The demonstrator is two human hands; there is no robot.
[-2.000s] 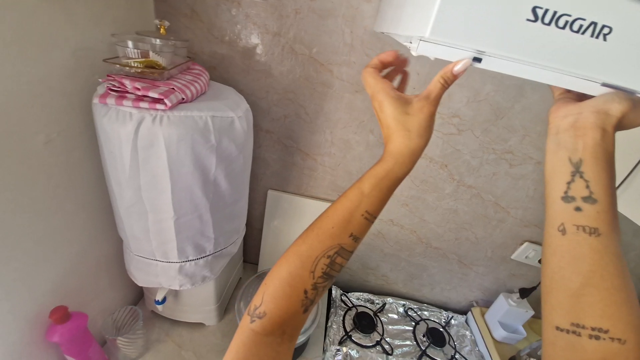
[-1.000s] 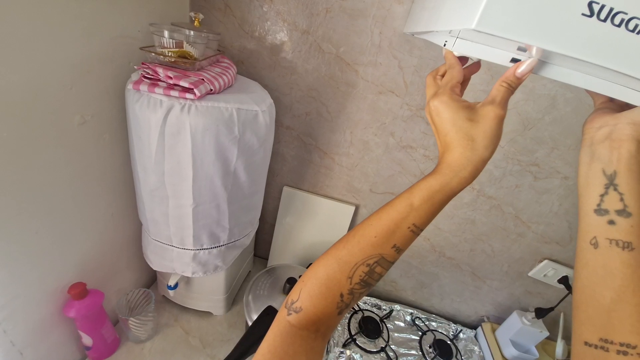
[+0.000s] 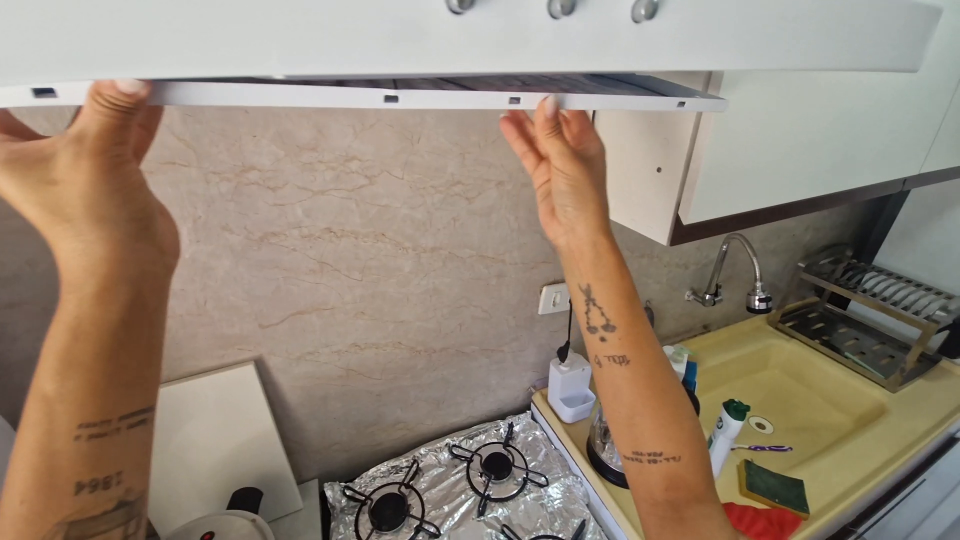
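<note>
A white range hood (image 3: 315, 37) with metal knobs spans the top of the view. Its white slotted bottom panel (image 3: 270, 94) hangs slightly apart from the body, leaving a dark gap between them. My left hand (image 3: 97, 165) grips the panel's front edge at the left, thumb on the front face and fingers underneath. Farther right, my right hand (image 3: 562, 157) pinches the same edge between thumb and fingers, near a slot. The far side of the panel is hidden.
Below stands a gas stove covered in aluminum foil (image 3: 442, 457), with a pan lid (image 3: 217, 526) at its left. A wall cabinet (image 3: 810, 142) adjoins the hood. At right are a yellow sink (image 3: 795, 375), faucet (image 3: 731, 262), dish rack (image 3: 870, 322), sponge (image 3: 774, 486) and soap dispenser (image 3: 568, 386).
The view has swung right, bringing the sink into sight. A gap now shows between the hood and its bottom panel, and my right hand's thumb is on the panel's front edge.
</note>
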